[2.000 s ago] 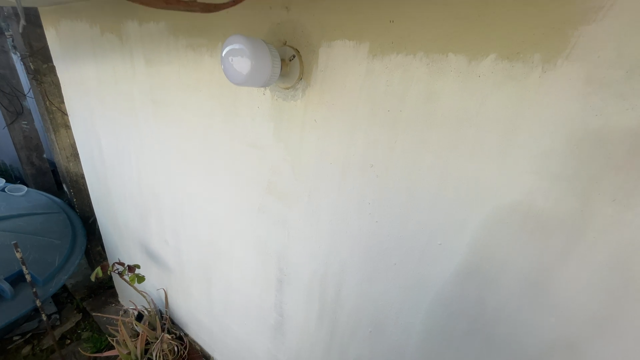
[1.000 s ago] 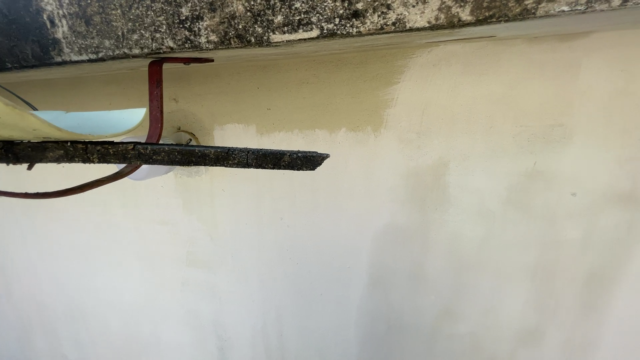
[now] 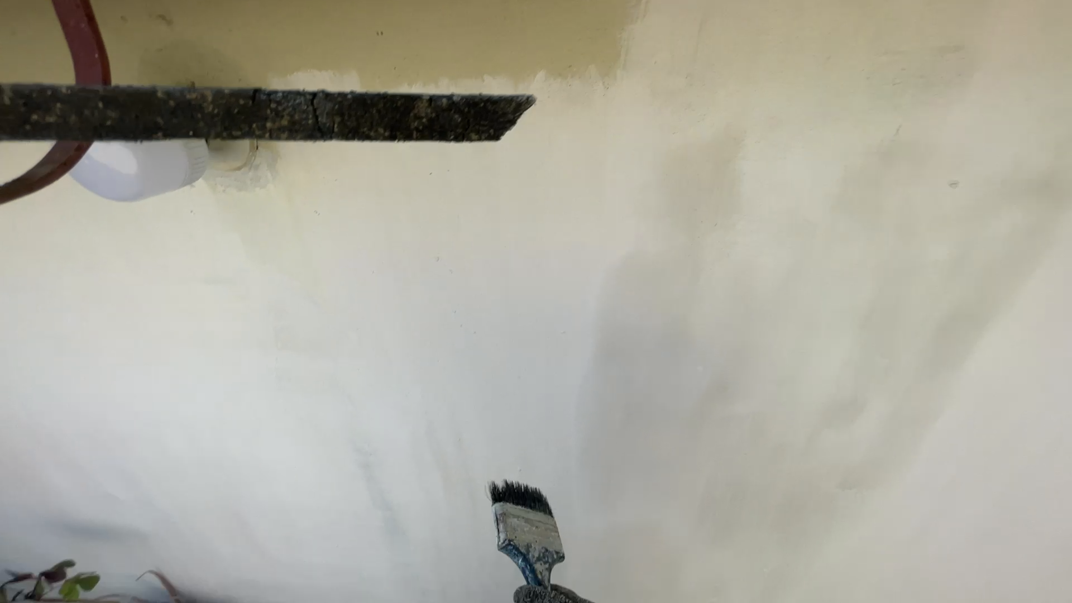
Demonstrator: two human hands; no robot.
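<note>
A flat paintbrush (image 3: 529, 532) with dark bristles and a paint-smeared metal ferrule stands bristles up at the bottom centre, in front of the wall. My right hand (image 3: 551, 595) grips its blue handle; only the dark, gloved or stained fingers show at the lower edge. My left hand is out of sight. Behind the brush spreads the wall (image 3: 502, 335), coated in pale paint, with a darker beige band (image 3: 469, 38) along the top that ends in a ragged edge. Whether the bristles touch the wall cannot be told.
A weathered dark wooden strip (image 3: 335, 115) juts in from the upper left, in front of a white light bulb (image 3: 138, 170) on the wall. A curved red metal bracket (image 3: 82, 42) crosses behind the strip. Plant leaves (image 3: 75, 584) show at the lower left.
The brush and my right hand have come into view at the bottom. The view has swung down from the mossy ledge seen a second ago.
</note>
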